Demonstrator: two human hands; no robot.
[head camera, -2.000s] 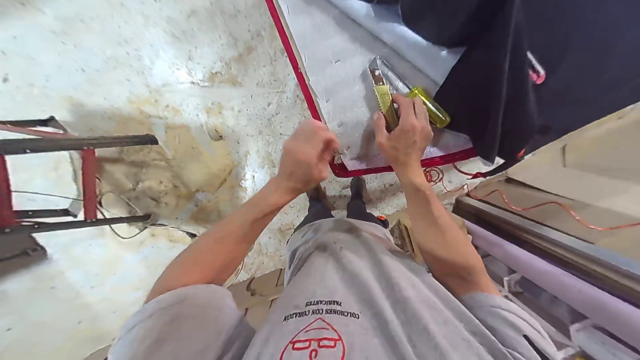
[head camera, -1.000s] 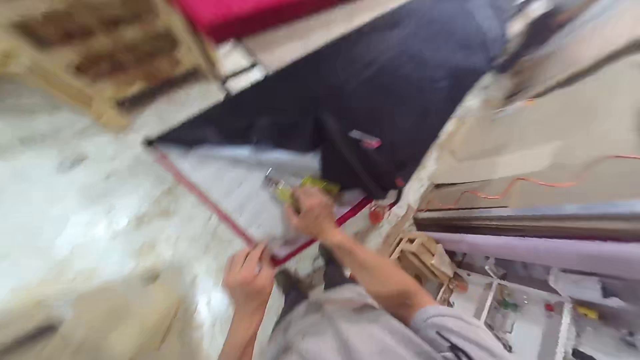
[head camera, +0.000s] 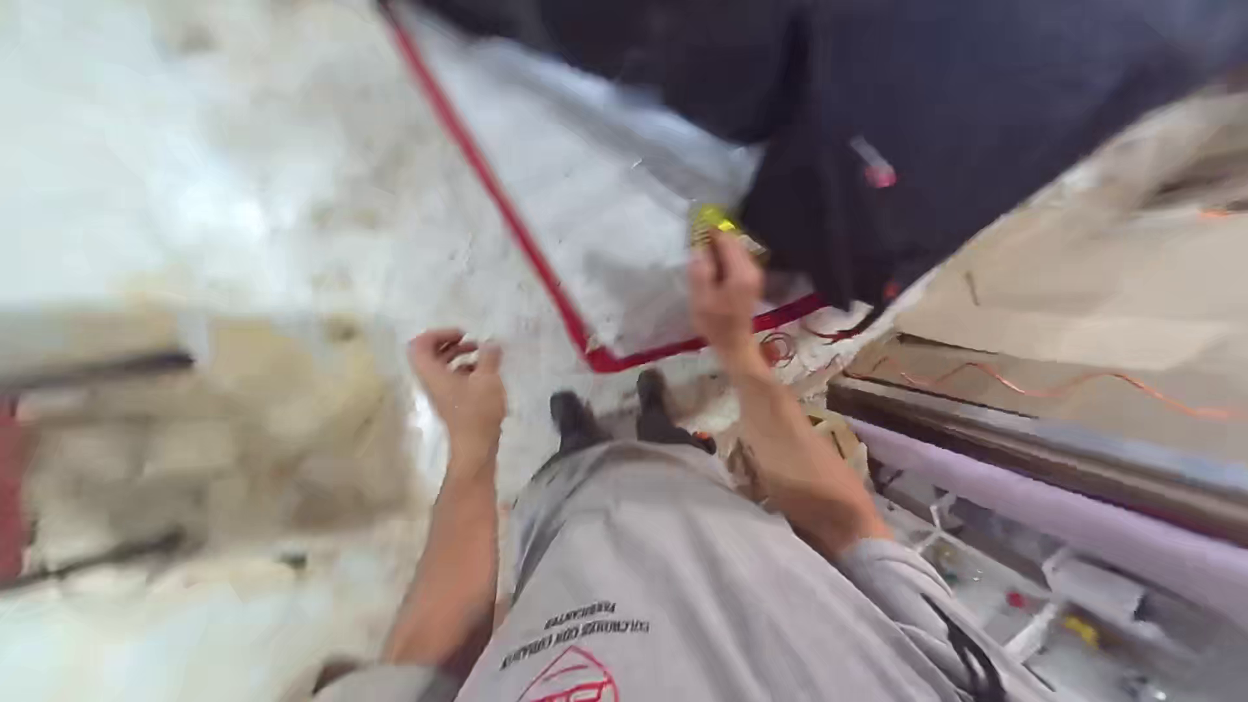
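My right hand holds a yellow-handled tool, blurred, its kind not clear in this frame, over the white panel with red edging. My left hand is raised to the left of the panel's corner, fingers loosely curled with nothing between them. The white panel has a red edge binding that meets in a corner near my feet. A dark cloth lies folded back over its far and right parts. On that cloth rests a small clear and pink object.
Orange-red cord runs along a brown surface at the right. Below it are a lilac roll and a white shelf or tray with small items. A blurred dark bar and a red upright stand at the left.
My left hand has come off the panel's corner and moved left of it. The right hand still holds the yellow-handled tool. The view has swung strongly.
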